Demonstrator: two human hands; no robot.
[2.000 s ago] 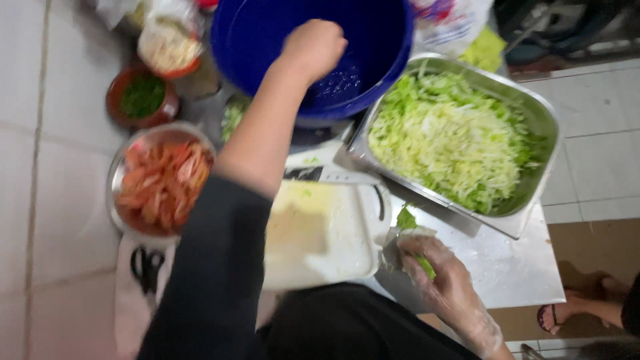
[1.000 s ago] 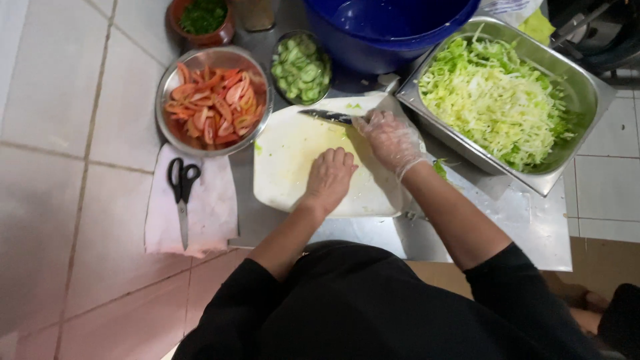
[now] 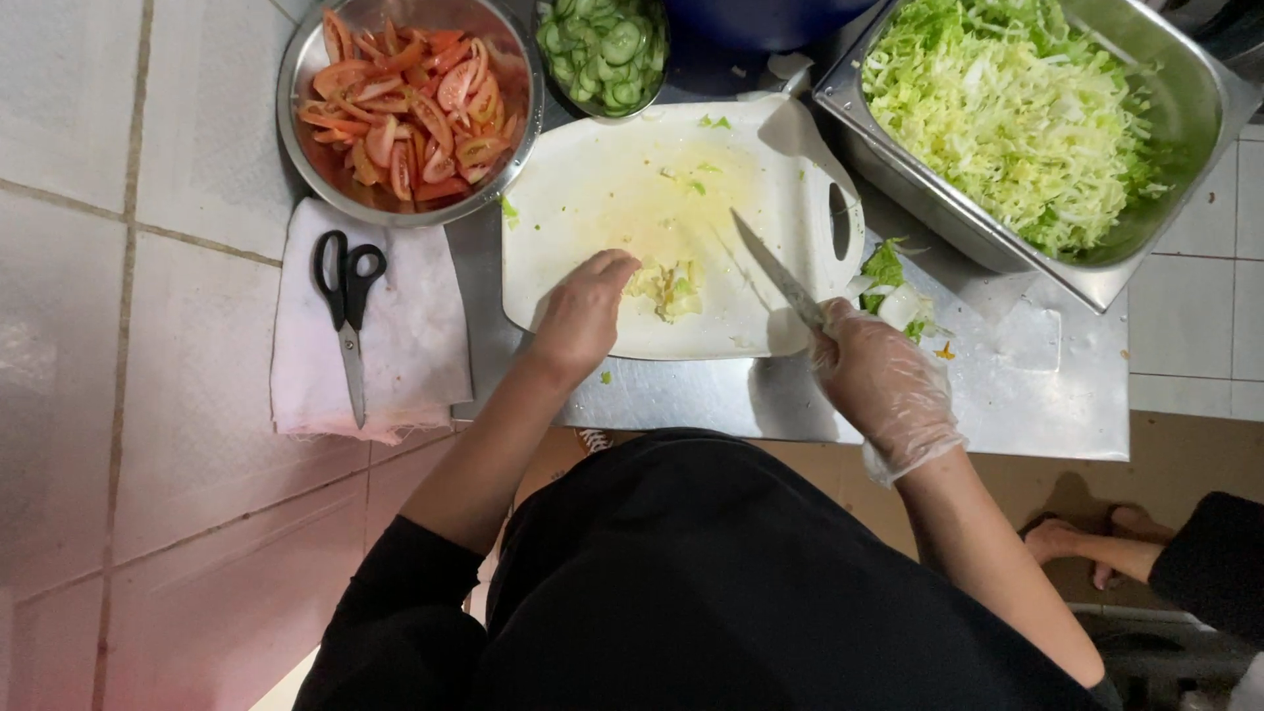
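Observation:
My right hand (image 3: 874, 380), in a clear plastic glove, grips a kitchen knife (image 3: 775, 267) by its handle, the blade slanting up and left over the white cutting board (image 3: 592, 212). My bare left hand (image 3: 585, 311) rests at the board's near edge, its fingertips against a small heap of chopped lettuce scraps (image 3: 671, 291); whether it pinches any is hidden. Small green bits and yellowish wet patches mark the board. Beside its right handle, lettuce trimmings (image 3: 894, 286) lie on the metal table, close to my gloved hand.
A steel bowl of tomato slices (image 3: 410, 109), a bowl of sliced cucumber (image 3: 604, 49) and a blue basin (image 3: 765, 20) stand behind. At right is a steel pan of shredded lettuce (image 3: 1017, 118). Black-handled scissors (image 3: 348, 296) lie on a cloth (image 3: 425, 326). Another person's foot (image 3: 1052, 541) shows lower right.
My right hand has lifted the knife from the board's far edge and drawn it nearer to me. My left hand has moved left to the scraps. The view is now closer over the board.

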